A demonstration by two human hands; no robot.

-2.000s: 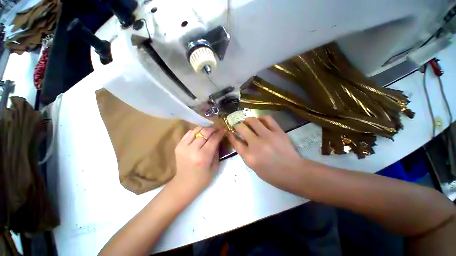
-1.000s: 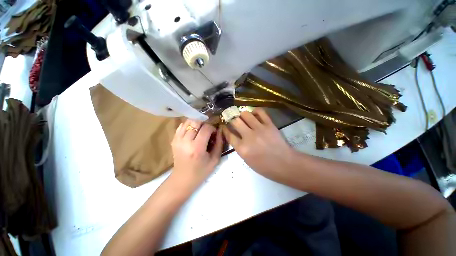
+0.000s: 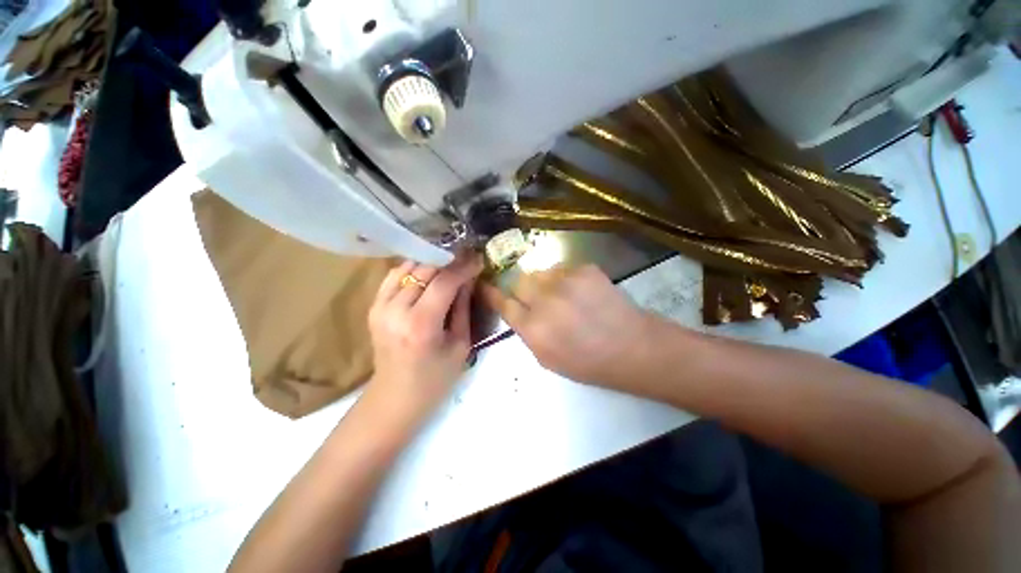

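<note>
A tan-brown fabric panel point(image 3: 297, 319) lies on the white table, partly under the head of the sewing machine point(image 3: 302, 168). My left hand point(image 3: 420, 319) rests at the panel's right part, fingers pinching its edge beside the needle area. My right hand point(image 3: 577, 325) is just right of it, fingertips at the fabric edge close to the presser foot point(image 3: 496, 215). A bright lamp spot lies over its knuckles. The exact stitch point is hidden by fingers and machine parts.
A fan of brown zippers with gold teeth point(image 3: 728, 202) lies under the machine arm. A red-handled tool point(image 3: 955, 123) with cords lies at right. Brown stacks point(image 3: 50, 381) hang at left. The cream tension dial point(image 3: 413, 106) is on the machine head. Blue bins point(image 3: 896, 353) stand below right.
The whole view has shifted a little, moving the scene left. Both hands stay at the needle area; the right fingers now look more bunched beside the lamp spot.
</note>
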